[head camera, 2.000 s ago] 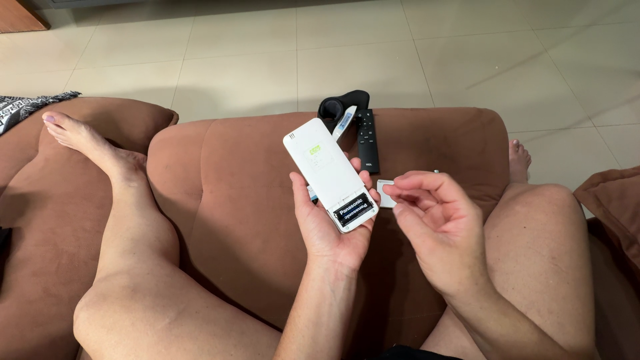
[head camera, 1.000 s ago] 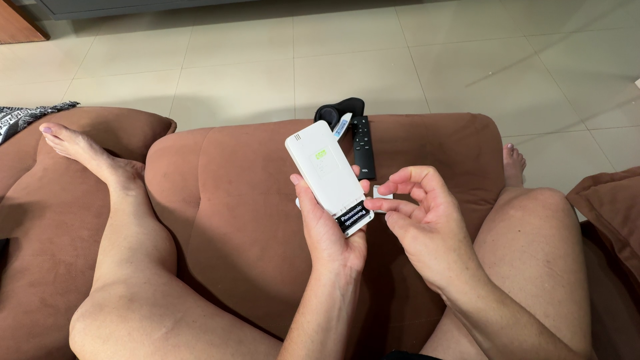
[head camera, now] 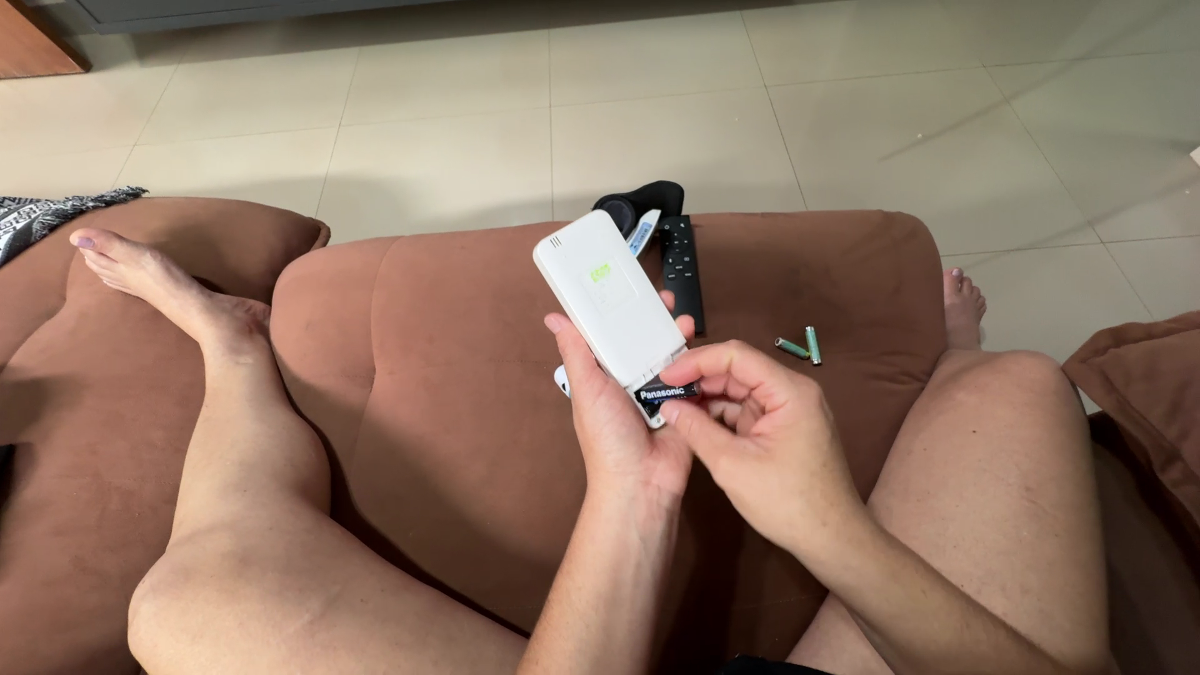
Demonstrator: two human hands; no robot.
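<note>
My left hand (head camera: 619,422) holds a white remote control (head camera: 609,291) with its back up and its lower end towards me. The battery compartment at that end is uncovered. My right thumb and fingers pinch a black Panasonic battery (head camera: 664,394), which lies tilted across the compartment; dark material shows below it. My right hand (head camera: 750,422) is at the right side of the remote. Whether the fingers also hold the small white piece seen before, I cannot tell. Two green batteries (head camera: 792,348) (head camera: 813,346) lie on the seat, right of the hands.
Beyond the white remote, a black remote control (head camera: 682,272), a white item with a blue label (head camera: 643,232) and a black rounded object (head camera: 656,197) lie on the brown sofa seat (head camera: 469,328). Part of a white object (head camera: 562,380) shows beside my left hand. My legs flank the seat.
My right fingers held a small white piece beside the remote; now they grip a battery at the compartment, and that piece is out of sight. The green batteries have come into view.
</note>
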